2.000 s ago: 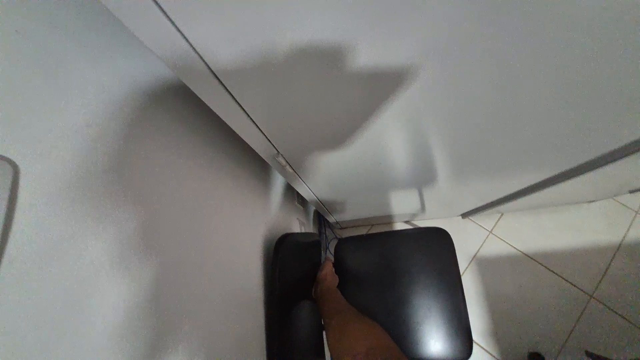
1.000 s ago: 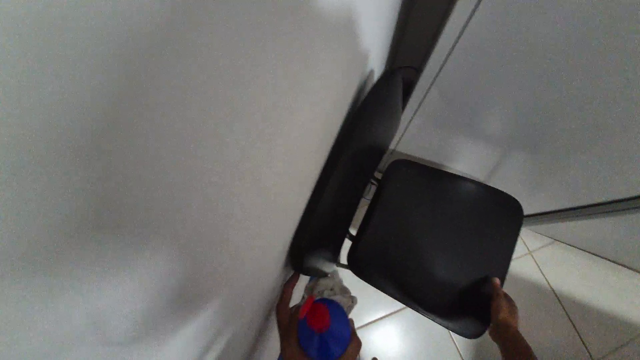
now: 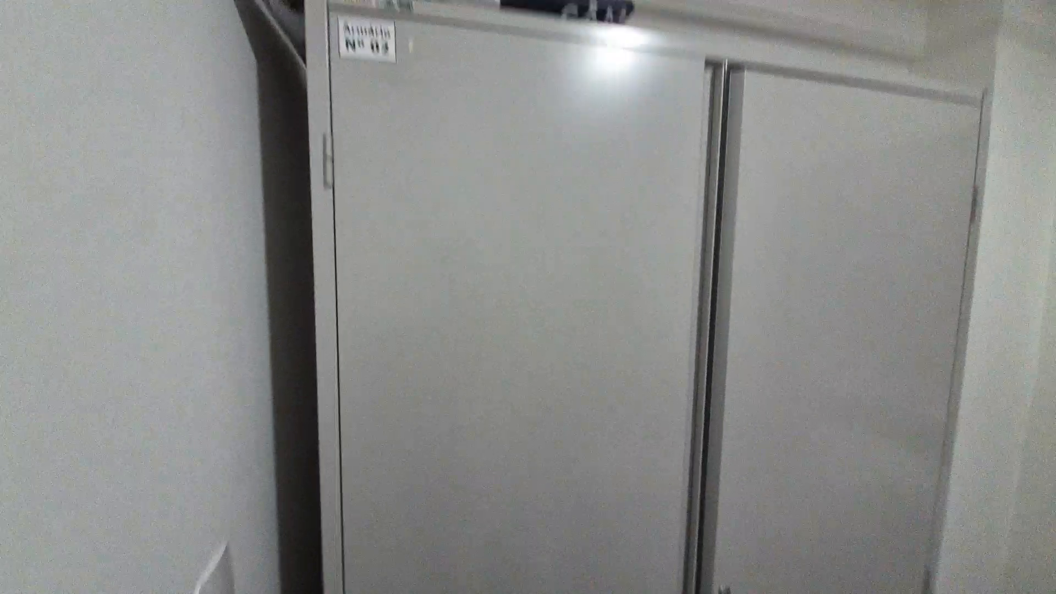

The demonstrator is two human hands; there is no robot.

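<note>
Neither my left hand nor my right hand shows in the head view, so what they hold is hidden. A tall grey two-door metal cabinet fills most of the view, with its left door (image 3: 511,313) and its narrower-looking right door (image 3: 841,330) both closed. A small white label (image 3: 367,40) bearing writing is fixed at the upper left of the left door. The chair is out of sight.
A pale wall (image 3: 132,289) runs along the left, with a dark narrow gap (image 3: 289,346) between it and the cabinet. A dark item (image 3: 569,8) with pale lettering lies on top of the cabinet. Another pale wall (image 3: 1023,330) stands at the right.
The view has swung up from the floor to the cabinet. Both hands, the black chair and the blue and red object, seen one second ago, are out of the picture.
</note>
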